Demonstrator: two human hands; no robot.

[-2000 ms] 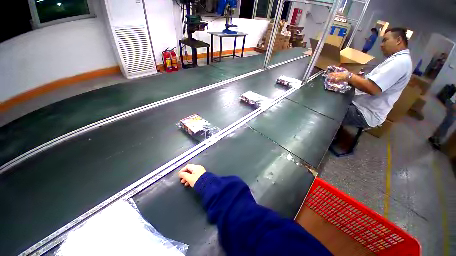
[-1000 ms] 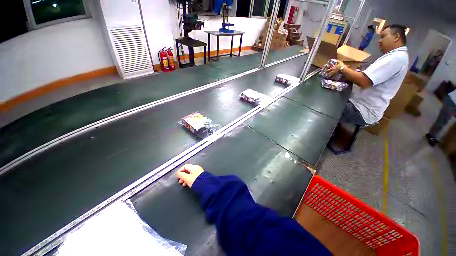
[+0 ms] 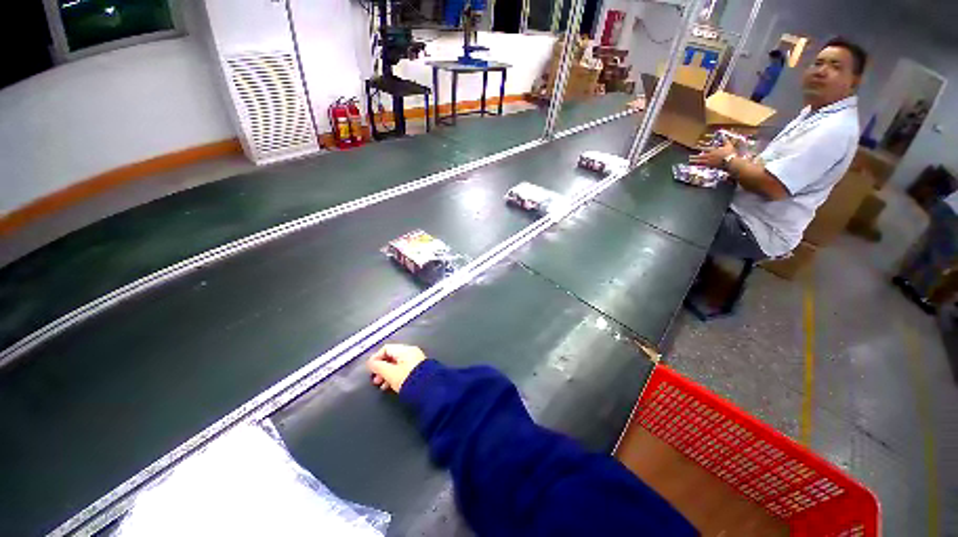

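Note:
My right hand (image 3: 396, 367), in a dark blue sleeve, rests on the dark green bench (image 3: 473, 336) near the metal guide rail (image 3: 347, 338). Its fingers are curled and no object shows in them. My left hand is not in view. A stack of clear plastic bags (image 3: 236, 488), looking white, lies on the bench at the bottom left. A bagged box (image 3: 422, 255) lies on the conveyor belt (image 3: 273, 294) beyond the rail. A second bagged box (image 3: 533, 197) and a third bagged box (image 3: 602, 163) lie farther along the belt.
A red crate (image 3: 756, 446) with a brown bottom is at the lower right. A seated person (image 3: 804, 157) at the bench's far end handles bagged boxes beside an open carton (image 3: 678, 110). A slanted aluminium post (image 3: 662, 89) rises from the rail.
The seated person's hands have lowered and the head has turned towards the camera. My right hand has hardly moved. The bagged boxes on the belt stay in nearly the same places.

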